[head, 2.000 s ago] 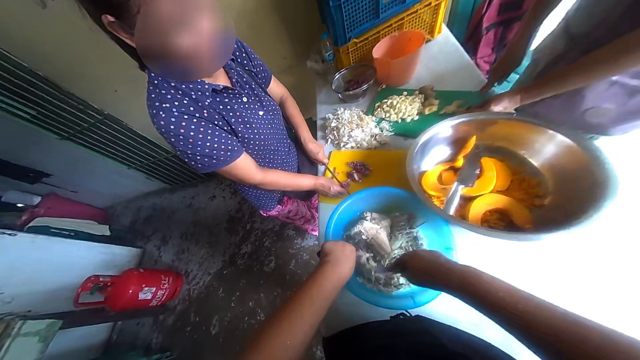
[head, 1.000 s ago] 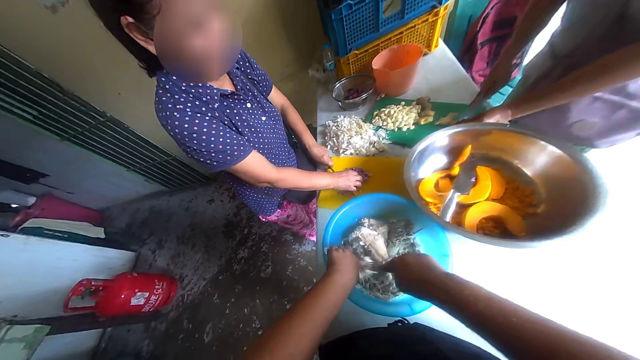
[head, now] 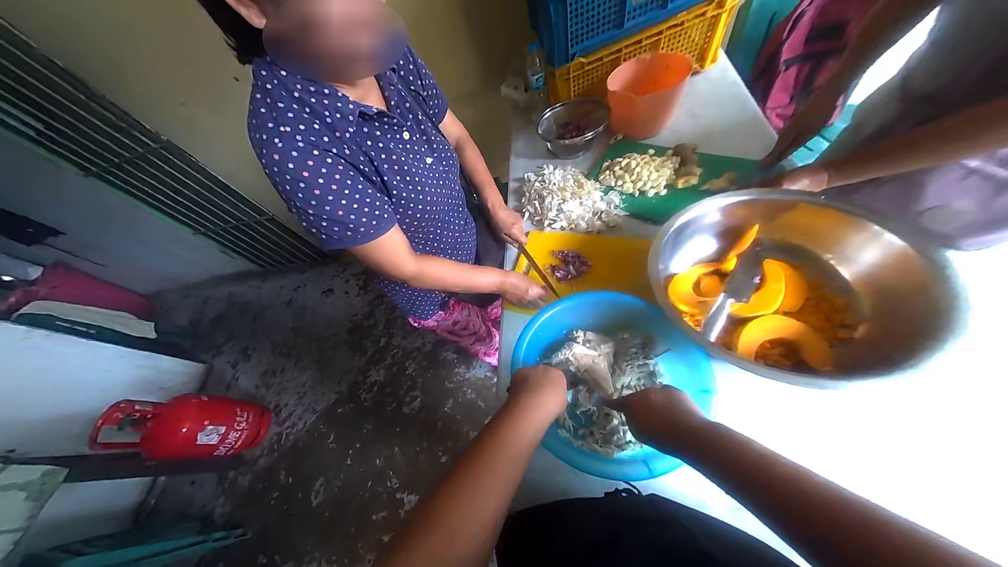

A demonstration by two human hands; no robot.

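A blue plastic basin [head: 529,335] stands on the white table below me, with pale shredded food [head: 602,429] in it. My left hand [head: 542,387] is curled at the basin's left side, against a larger pale piece [head: 591,362] that it appears to hold. Over the right part of the basin is my right hand [head: 657,413], closed around something small and thin whose kind I cannot tell; its tip points toward the pale piece. Both hands' fingertips are partly hidden.
A steel bowl [head: 890,236] with cut squash [head: 783,335] and a knife [head: 736,291] stands at right. Across the table, a person [head: 370,157] holds a knife over a yellow cutting board [head: 622,260] with chopped purple pieces. Another person's hands reach a green board [head: 654,206]. A red gas cylinder [head: 197,428] is at left.
My hands stay over the basin, and my right hand has shifted a little against the pale food. The person opposite has drawn the knife and hand toward the near edge of the yellow board.
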